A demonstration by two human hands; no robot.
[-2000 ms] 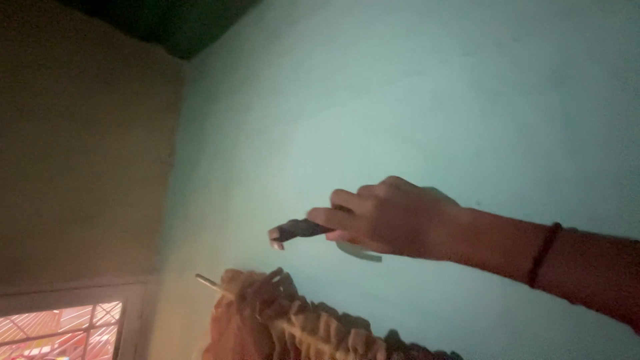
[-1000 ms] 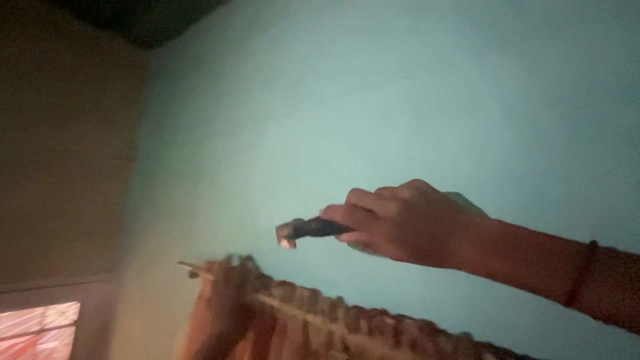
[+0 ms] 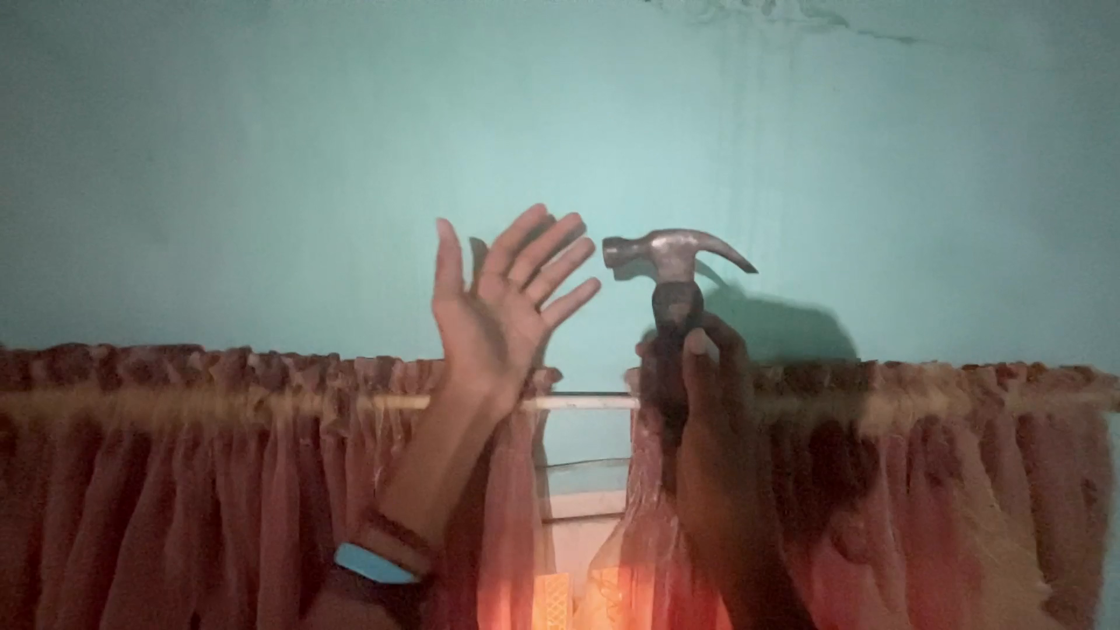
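Note:
My right hand point(image 3: 713, 376) grips a claw hammer point(image 3: 675, 254) by its dark handle, below the metal head. The hammer stands upright, its striking face toward the left and its claw curving right. Left of it, my left hand point(image 3: 516, 302) is raised with fingers spread and palm showing, holding nothing. A small gap lies between its fingertips and the hammer's face. A band with a light blue face point(image 3: 376, 563) is on my left wrist. Both hands are in front of the pale green-blue wall point(image 3: 350, 175).
Gathered reddish curtains point(image 3: 210, 507) hang at left and right on a light-coloured rod point(image 3: 586, 402). Between them part of a window opening shows, with bright light low down. The wall has cracked, peeling paint point(image 3: 840, 22) at the top.
The view has swung from the room's corner to face the curtain rod. My left hand has come into view, open. The hammer's head now points up, side-on.

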